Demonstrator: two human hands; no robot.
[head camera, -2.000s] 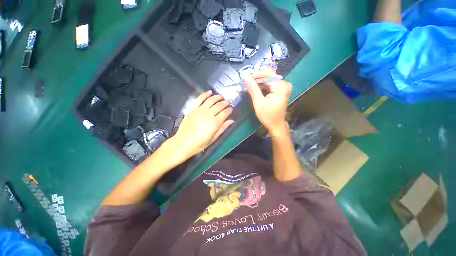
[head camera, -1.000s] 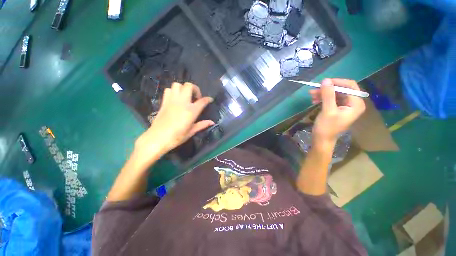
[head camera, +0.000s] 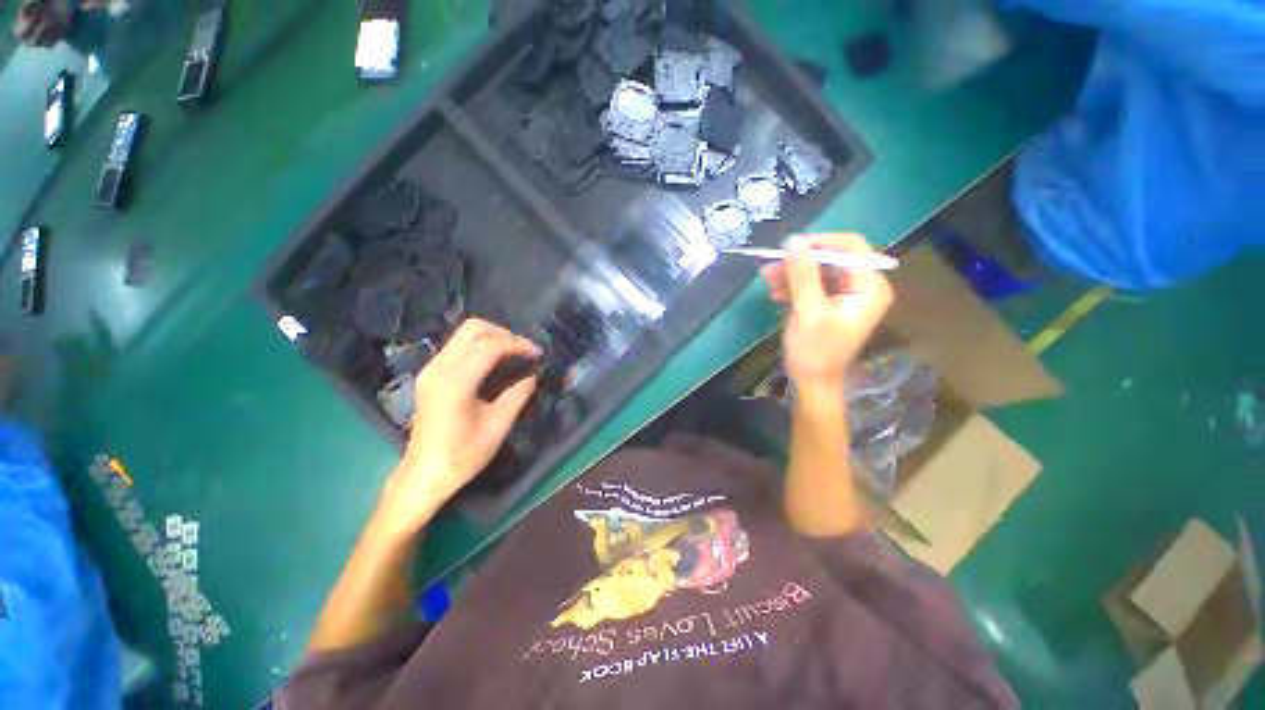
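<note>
A large black divided tray (head camera: 562, 229) lies at a slant in front of me. My left hand (head camera: 469, 395) is over its lower left compartment, fingers curled down among loose black parts (head camera: 396, 284); whether it holds one is hidden. My right hand (head camera: 832, 312) grips a thin white pointed tool (head camera: 857, 260) above the tray's near right rim, its tip pointing left. Near the tip, parts with silvery faces (head camera: 726, 222) lie in the upper compartment, where more are piled with black ones. Pale streaks like glare or film (head camera: 624, 278) show on the tray floor.
Black phones (head camera: 117, 160) lie on the green bench at the upper left. Small pale pieces (head camera: 183, 569) lie in rows at the lower left. Open cartons (head camera: 971, 486) with a clear bag (head camera: 888, 402) are at right. Blue sleeves of other people show at both sides.
My left hand has moved from the tray's middle, near the pale streaks, to the lower left pile. My right hand has drawn back from the silvery parts, with the tool now plainly visible. The view has shifted.
</note>
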